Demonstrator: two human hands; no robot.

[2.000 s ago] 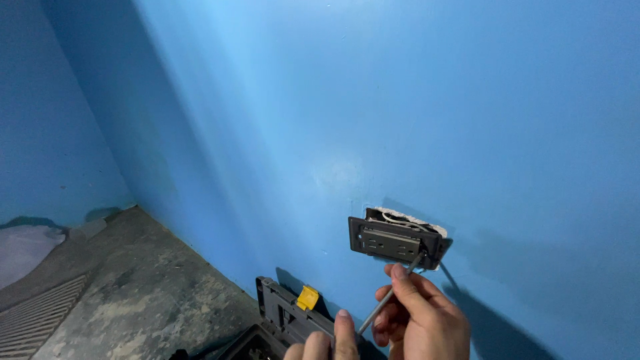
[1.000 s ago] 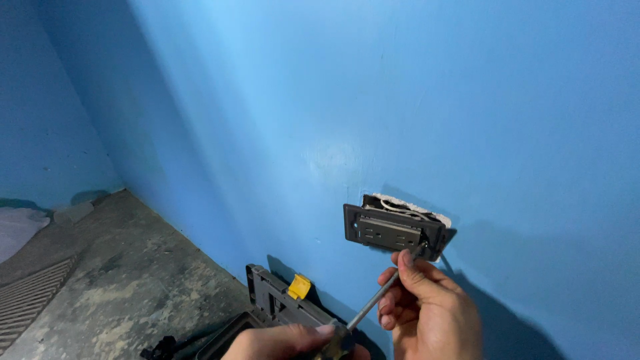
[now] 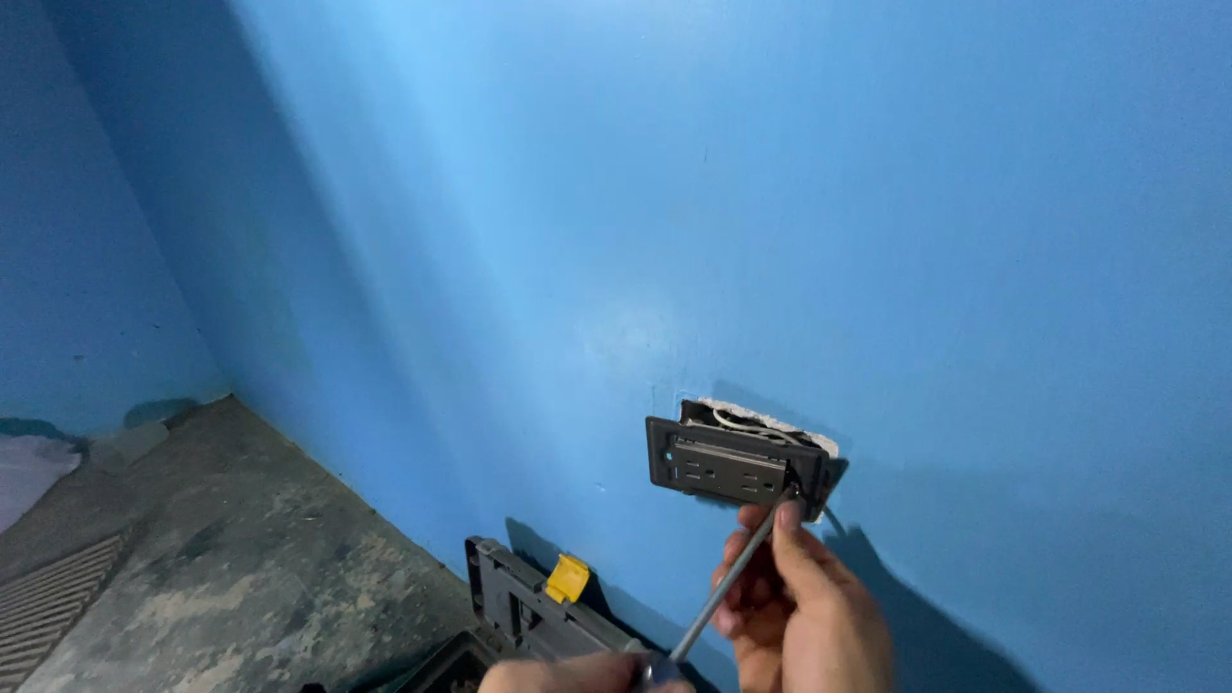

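A dark electrical outlet in its mounting frame stands out from the opening of a wall box, where pale wires show behind it. My left hand, at the bottom edge, is closed on the handle of a screwdriver. The metal shaft slants up to the right end of the outlet, its tip at the screw area there. My right hand is just below that end, thumb and fingers around the tip of the shaft; whether they also pinch a screw or the frame is hidden.
Below the outlet, an open dark plastic toolbox with a yellow latch leans by the blue wall. A ribbed panel or grate lies on the concrete floor, with whitish plastic sheeting in the far left corner.
My left hand has come up onto the screwdriver handle, which shows more plainly than two seconds ago. My right hand stays at the outlet's right end.
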